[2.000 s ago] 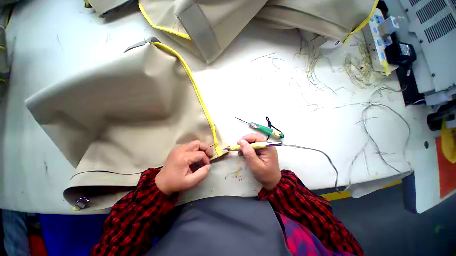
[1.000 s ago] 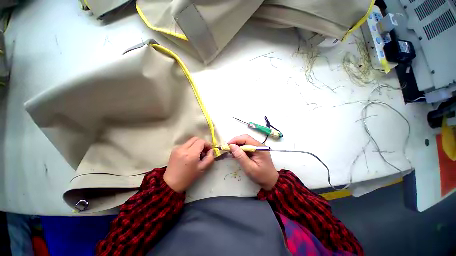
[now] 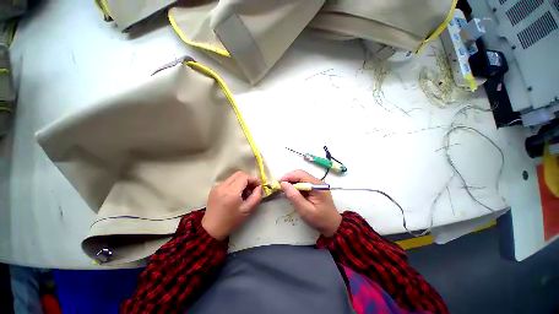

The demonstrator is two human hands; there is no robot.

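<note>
A beige sewn panel (image 3: pixel 153 135) lies on the table with yellow binding tape (image 3: pixel 238 116) along its right edge. My left hand (image 3: pixel 231 201) pinches the panel's lower right corner. My right hand (image 3: pixel 311 203) holds a pale yellow pen-like thread burner (image 3: pixel 301 186) between thumb and fingers. Its front end is at the yellow corner; the exact tip is hidden or too small to make out. A thin grey power cord (image 3: pixel 380 192) runs right from the pen's rear end.
A green-handled awl or seam ripper (image 3: pixel 325 162) lies just beyond my right hand. More beige pieces (image 3: pixel 269 30) lie at the back. Tangled threads (image 3: pixel 438 83), a power strip (image 3: pixel 458 52) and a white machine (image 3: pixel 533 55) are at the right. The table's front edge (image 3: pixel 453 232) is near me.
Since the oldest frame, my left hand's fingers have closed in at the corner, and my right hand and the pen have shifted slightly left. The last second shows little change beyond a slight view shift.
</note>
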